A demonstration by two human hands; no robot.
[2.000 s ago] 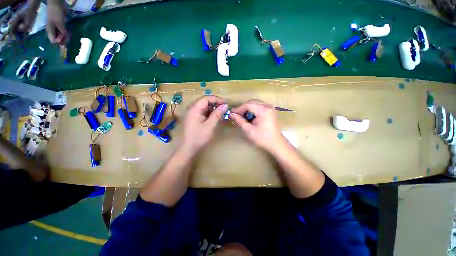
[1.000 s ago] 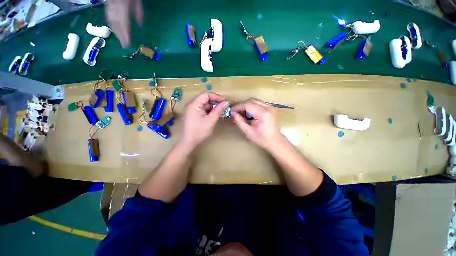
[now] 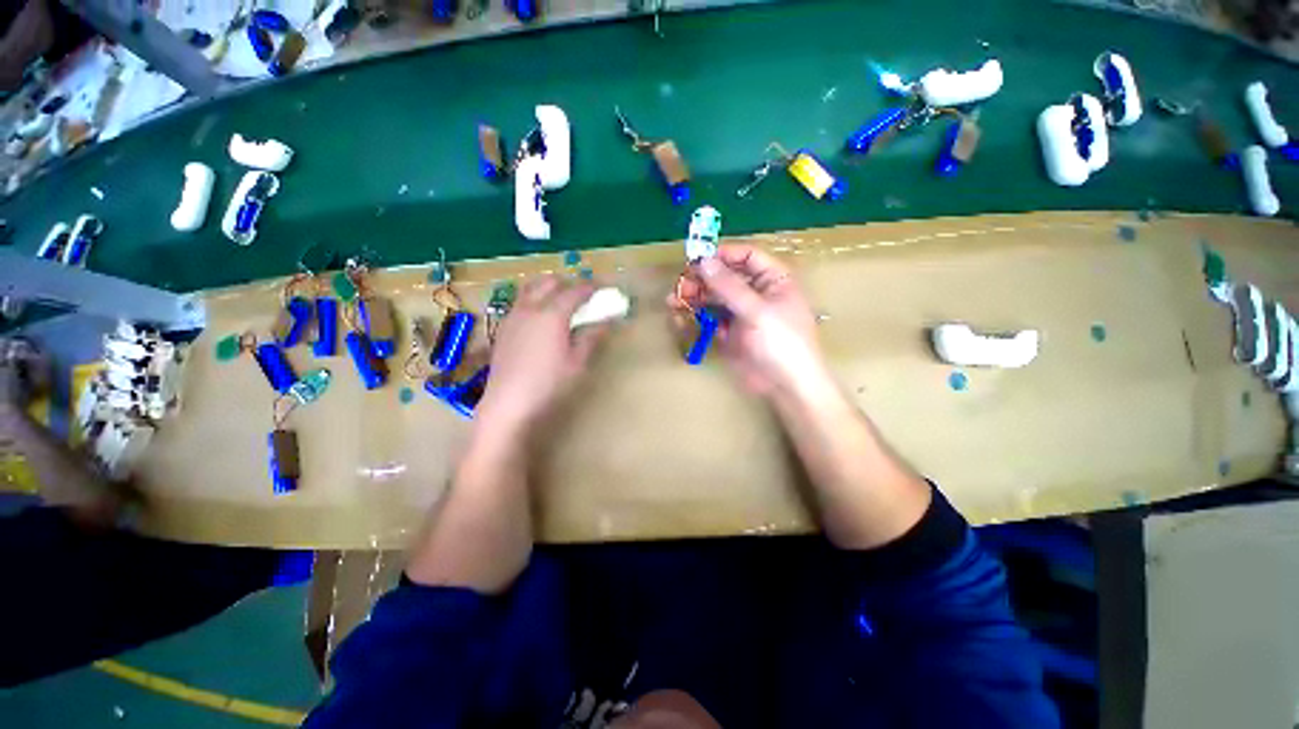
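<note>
My right hand (image 3: 762,313) holds a small circuit board (image 3: 704,235) up at its fingertips. A blue battery cell (image 3: 701,336) hangs below the board on reddish wires, against my fingers. My left hand (image 3: 530,349) is at the bench centre, with a white shell (image 3: 600,306) at its fingertips; whether it grips the shell is unclear. An empty white shell (image 3: 986,346) lies on the bench to the right. Several wired battery-and-board assemblies (image 3: 453,342) lie left of my left hand.
The green conveyor belt (image 3: 385,178) beyond the bench carries white shells and wired cells. White shells (image 3: 1261,335) stand at the bench's right end. A cardboard box (image 3: 1218,612) is at lower right. Another person's arm (image 3: 50,456) is at the left edge.
My hands have moved apart. The board and its blue cell now show in my right hand, and a white shell shows by my left. The belt items have shifted left; the other person's reaching hand is gone.
</note>
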